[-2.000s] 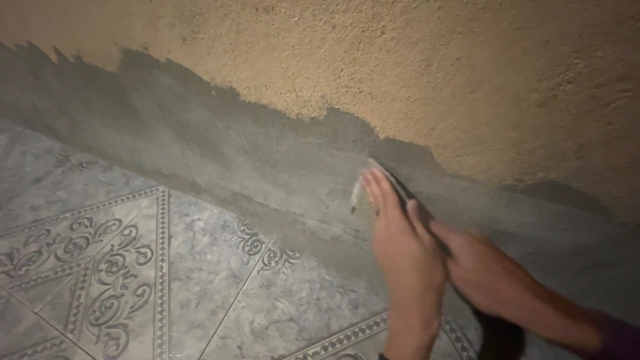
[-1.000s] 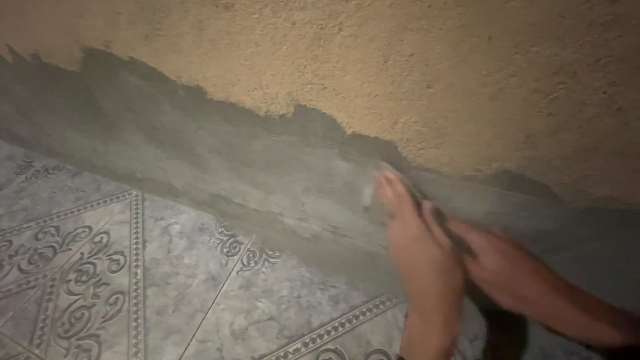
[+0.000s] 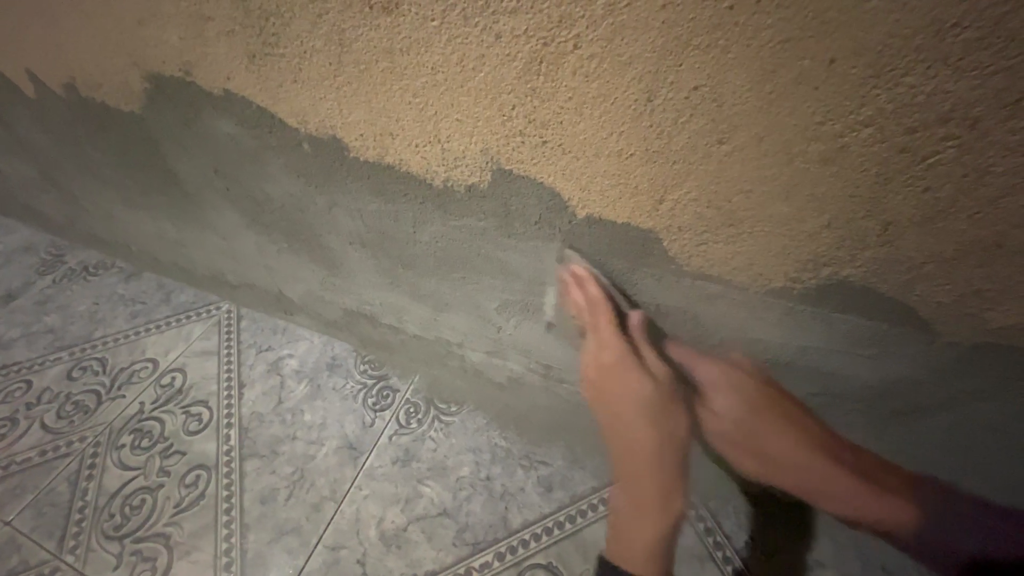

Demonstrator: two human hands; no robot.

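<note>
Wet grey mortar (image 3: 384, 240) runs as a band along the foot of a rough tan wall (image 3: 720, 120). Against this band lies a blurred, flat finishing trowel (image 3: 602, 276), seen nearly edge-on. My left hand (image 3: 632, 384) presses on the trowel with its fingers stretched toward the tip. Behind it, my right hand (image 3: 744, 416) is closed around the trowel's rear part; the handle is mostly hidden by the hands.
Below the mortar spreads a floor of grey marbled tiles (image 3: 304, 400) with scroll patterns and bead borders. Mortar overlaps the tile edge along the wall. A dark shape (image 3: 776, 528) stands under my right forearm.
The view has shifted slightly between frames. Both hands stay together on the trowel against the mortar band; no other plain change shows.
</note>
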